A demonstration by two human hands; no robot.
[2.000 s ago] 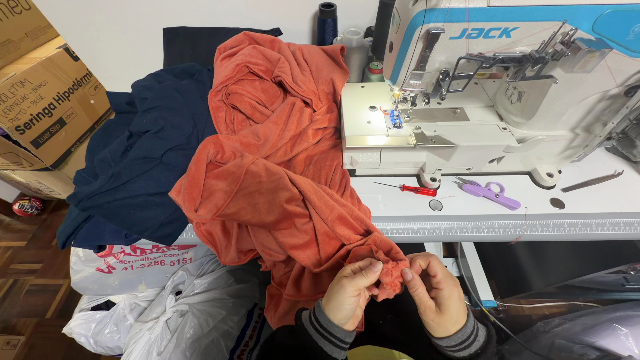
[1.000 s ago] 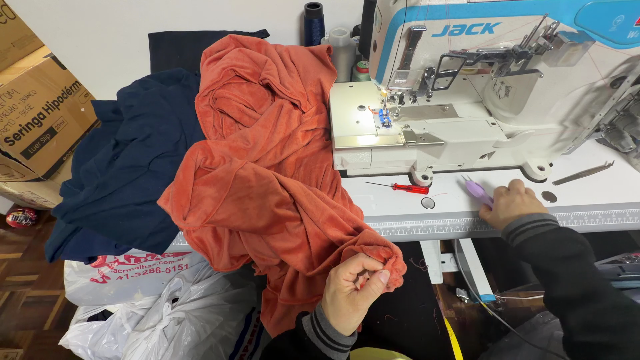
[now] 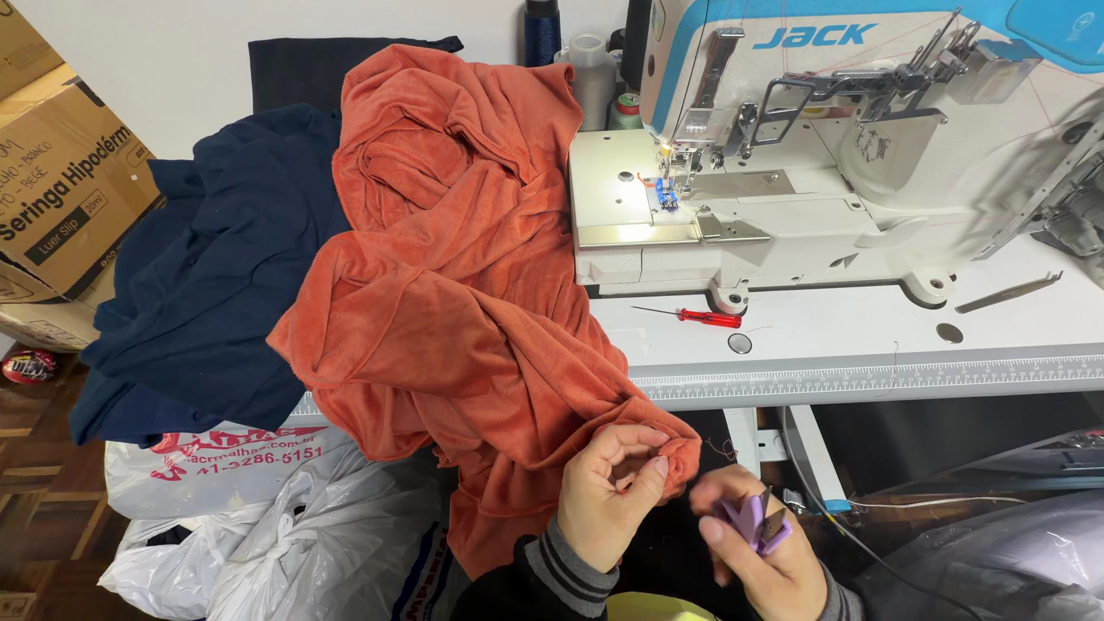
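Observation:
An orange plush fabric [image 3: 483,319] lies heaped over the table's left part and drapes down past its front edge. Its lower right end is bunched between the thumb and fingers of my left hand [image 3: 612,487]. Just to the right, my right hand [image 3: 763,543] holds purple thread snips [image 3: 755,522], their metal blades partly visible and tilted up. A small gap separates the snips from the fabric. Loose thread ends stick out beside the bunched end. Behind stands a white and blue Jack sewing machine [image 3: 776,172], its lamp lit over a blue presser foot [image 3: 665,195].
A red screwdriver [image 3: 709,318] and metal tweezers [image 3: 1009,293] lie on the white table [image 3: 828,341]. Dark blue fabric [image 3: 224,259] is piled at left, above white plastic bags [image 3: 285,535]. Cardboard boxes [image 3: 73,172] stand at far left. Thread spools [image 3: 592,82] stand behind the orange fabric.
Two seconds ago both hands were on the fabric end and the snips lay on the table. My right hand reached to them, took hold, and has come back beside my left hand.

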